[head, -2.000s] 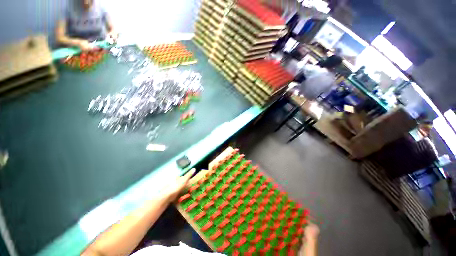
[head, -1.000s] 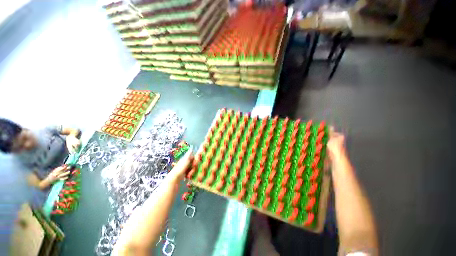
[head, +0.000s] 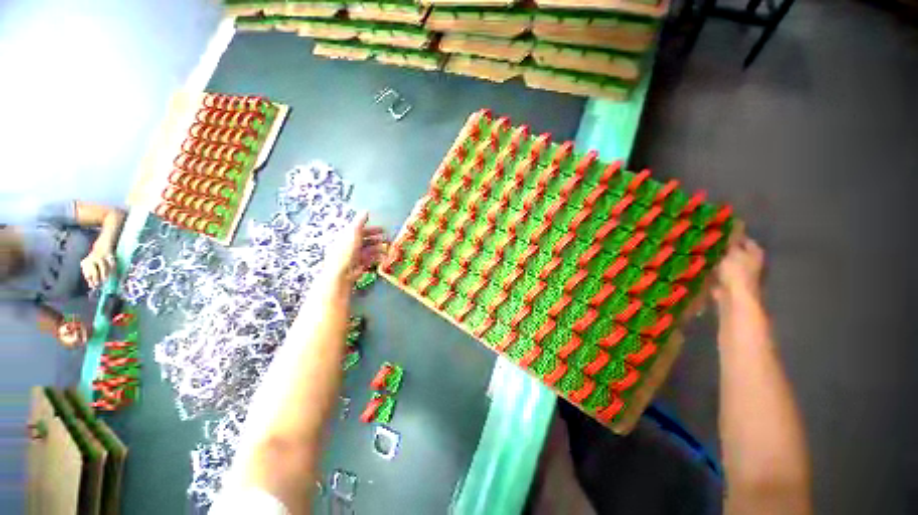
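A cardboard sheet filled with rows of red-and-green pieces [head: 554, 267] is tilted over the bench's front edge, its right part beyond the edge. My right hand [head: 740, 264] holds its right corner; the fingers are partly hidden by the sheet. My left hand [head: 367, 247] is at its left corner with the fingers apart; whether it bears any weight is unclear. A tangled heap of thin silvery square frames [head: 237, 322] lies left of my left forearm. A few loose red-and-green pieces [head: 383, 392] lie near a single square frame [head: 386, 443].
Stacked loaded sheets [head: 533, 45] stand at the far end of the bench. Another filled sheet [head: 216, 166] lies beyond the heap. A person's hands [head: 98, 268] are at the left edge, near red-and-green pieces [head: 118, 372]. Cardboard sheets [head: 70, 453] stand lower left. Loose frames [head: 395, 104] lie near the stack.
The held sheet has moved from low beside the bench to over its front edge. The view has turned toward the stack and heap. My left hand's fingers have opened at the sheet's corner.
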